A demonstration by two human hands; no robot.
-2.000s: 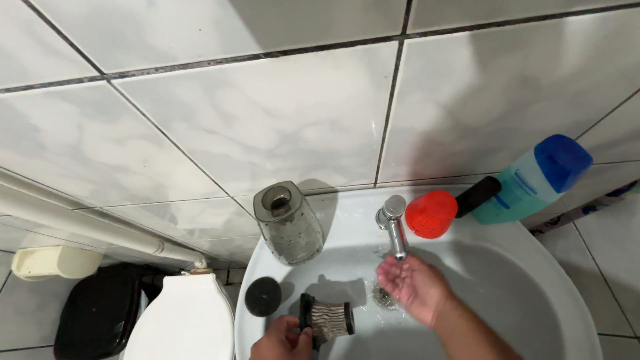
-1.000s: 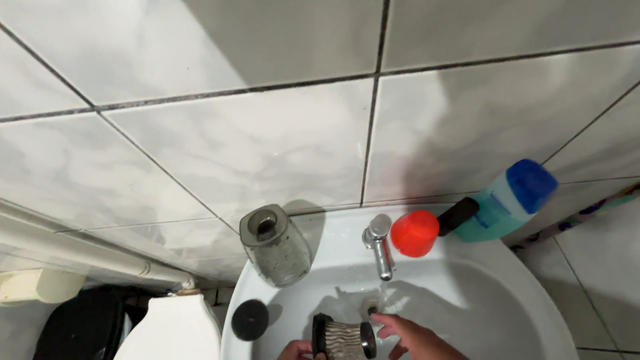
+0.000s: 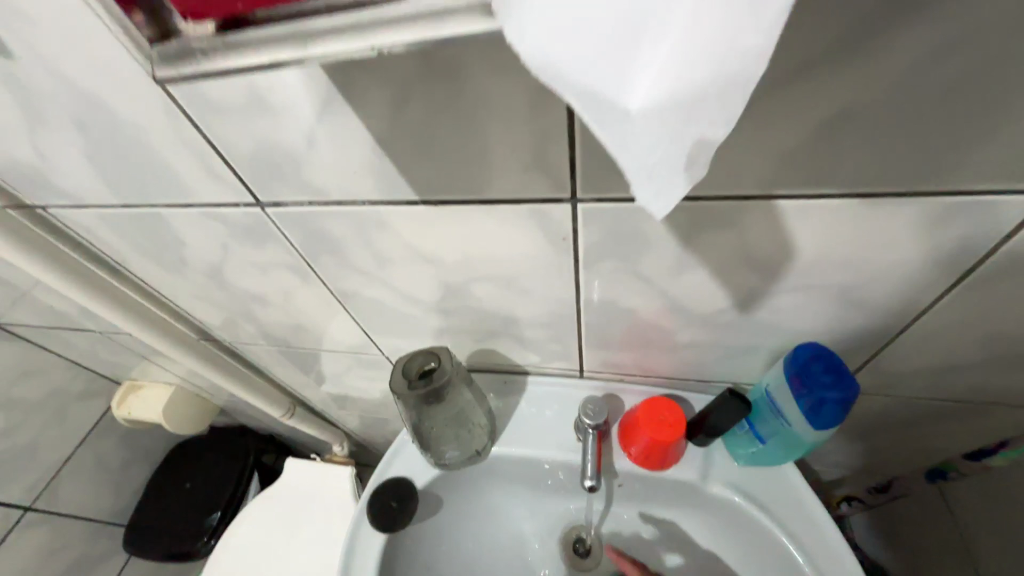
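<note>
Water runs from the chrome faucet (image 3: 591, 448) toward the drain (image 3: 582, 547) of the white washbasin (image 3: 512, 480). Fingertips of my right hand (image 3: 630, 562) show at the bottom edge, beside the drain; the rest of that hand is cut off, so its grip cannot be told. My left hand is out of view, as is the pleated filter. A translucent grey plastic container (image 3: 448, 416) stands on the basin's back left corner. In front of it, a round black part (image 3: 393, 505) lies on the left rim.
A red cup (image 3: 653, 433), a small black container (image 3: 719, 417) and a blue-capped bottle (image 3: 792, 408) stand right of the faucet. White cloth or paper (image 3: 648, 88) hangs above. At left are a white toilet lid (image 3: 288, 528), a black bin (image 3: 192, 496) and a wall pipe (image 3: 160, 312).
The view has tilted up. Both hands and the pleated filter, seen low in the basin before, have dropped out of view except for right fingertips. Water now runs visibly from the faucet.
</note>
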